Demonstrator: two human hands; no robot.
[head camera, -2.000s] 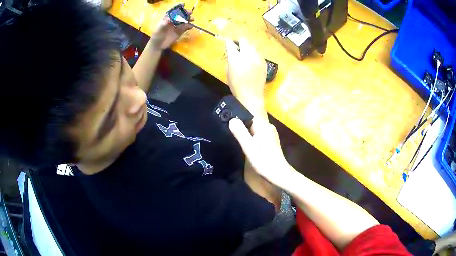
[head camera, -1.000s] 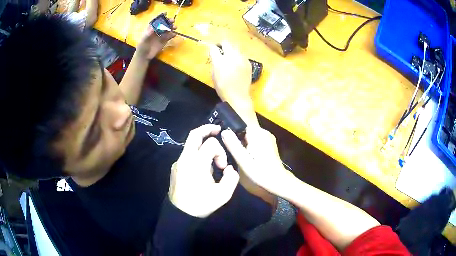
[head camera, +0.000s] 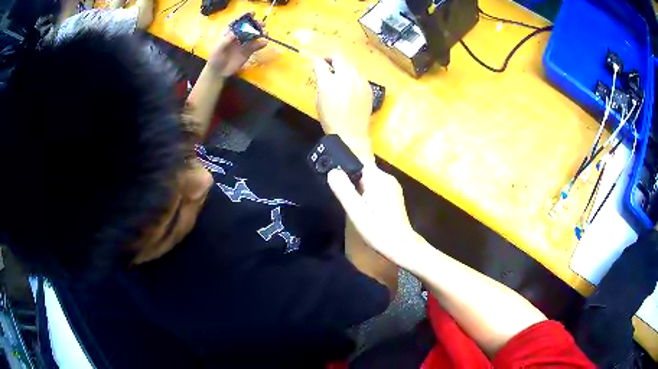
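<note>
A black camera housing (head camera: 340, 153) with a round lens and two small pale squares is held off the bench, in front of the neighbouring worker's dark shirt. My right hand (head camera: 379, 210), at the end of a bare forearm with a red sleeve, is shut on it. The thumb lies on its near face; the other fingers are mostly hidden. My left hand is not in view.
A seated person (head camera: 245, 288) holds an open black shell (head camera: 246, 29) and a thin dark tool (head camera: 281, 45) over the orange bench (head camera: 469, 137). A dark boxy device (head camera: 418, 36) stands behind. A blue bin (head camera: 577, 54) holds cabled units. Black fabric (head camera: 620, 317) is lower right.
A black-sleeved hand came in beside the housing one second ago and is now gone. The housing has turned back to show its lens. The seated person's head has tipped down.
</note>
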